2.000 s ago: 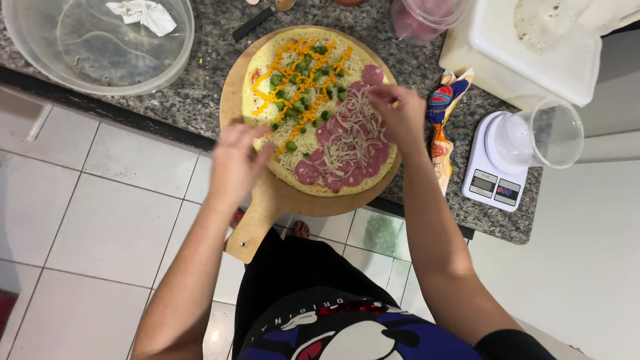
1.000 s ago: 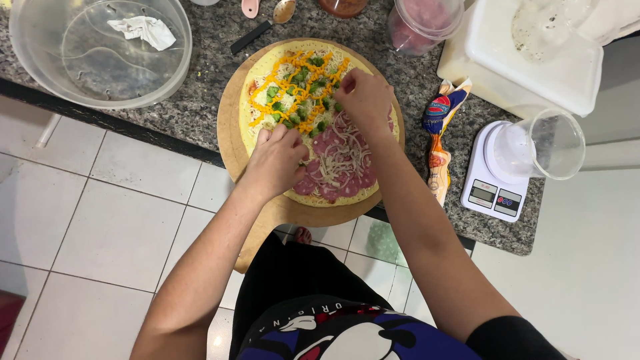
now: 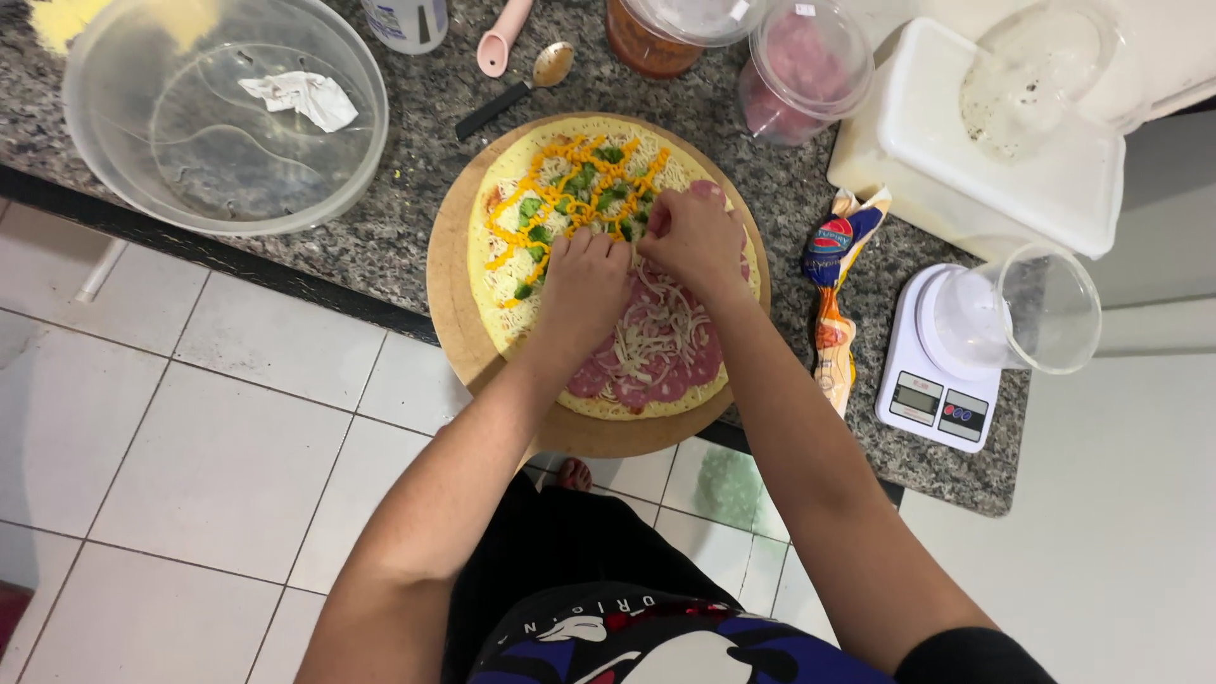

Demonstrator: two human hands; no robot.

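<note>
A round unbaked pizza [image 3: 503,304] lies on a round wooden pizza board [image 3: 456,275] at the counter's edge. Its upper left half bears shredded cheese, broccoli pieces and zigzag lines of orange-yellow cream. On the lower right half are overlapping slices of pink sausage [image 3: 703,366] with pale onion strips [image 3: 655,328] on them. My left hand [image 3: 589,280] rests at the border of the two halves, fingers bent, their tips over the toppings. My right hand [image 3: 693,237] is just right of it, thumb and fingertips brought together low over the pizza; whether anything is between them cannot be told.
Left stands a large clear plastic basin [image 3: 228,209] with a crumpled white paper. Behind the board are a spoon [image 3: 551,66], a pink measuring spoon [image 3: 494,52], a sauce tub [image 3: 646,47] and a tub of pink meat [image 3: 798,81]. Right are a twisted food packet [image 3: 831,304], white container [image 3: 978,171] and kitchen scale [image 3: 940,380] with a clear cup.
My left hand has moved from the pizza's left edge onto its middle, and my right hand has come closer to it. The board's handle has turned largely out of sight behind my left arm.
</note>
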